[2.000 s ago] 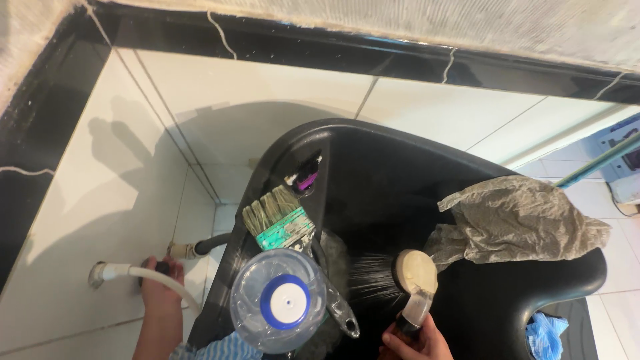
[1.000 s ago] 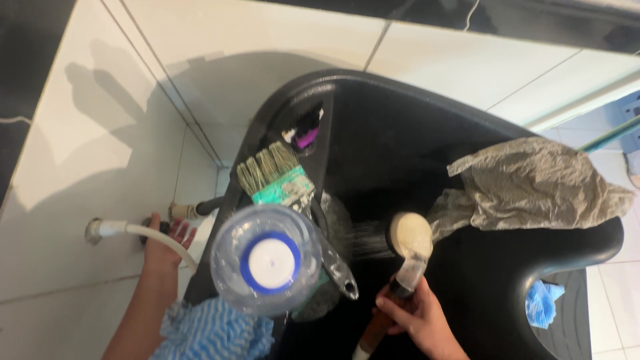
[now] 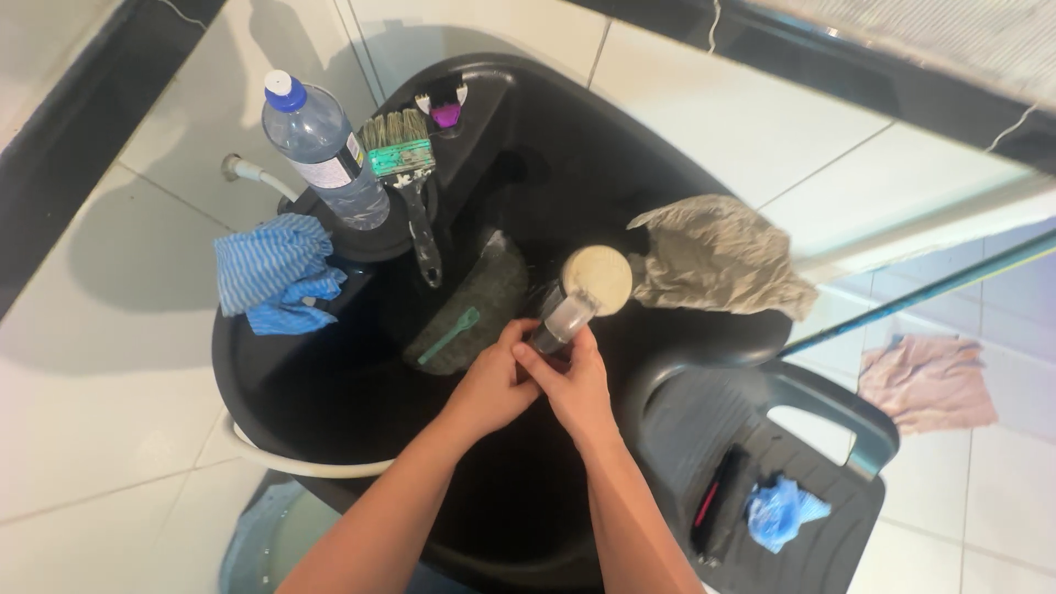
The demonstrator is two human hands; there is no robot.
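Observation:
Over the black basin (image 3: 330, 404), my left hand (image 3: 495, 384) and my right hand (image 3: 573, 375) meet around the handle of a shower head (image 3: 569, 318) with a cream round head. Below it in the basin lies a dark piece (image 3: 474, 322) of unclear kind with a small green plastic spatula (image 3: 450, 334) on it. On the basin's left ledge stands a clear plastic bottle (image 3: 322, 148) with a blue and white cap, beside a paintbrush (image 3: 408, 177) with a green ferrule. Whether water flows from the shower head cannot be told.
A blue striped cloth (image 3: 276, 268) hangs on the left rim, a crumpled grey-brown cloth (image 3: 718, 256) on the right. A white hose (image 3: 322, 469) loops outside the rim above a bucket (image 3: 276, 536). At right are a dark plastic chair (image 3: 825, 429), a blue pole (image 3: 916, 289) and a pink cloth (image 3: 928, 384).
My left hand has come from the hose fitting by the wall to the shower head's handle. The water spray seen earlier is no longer plain. The view has shifted.

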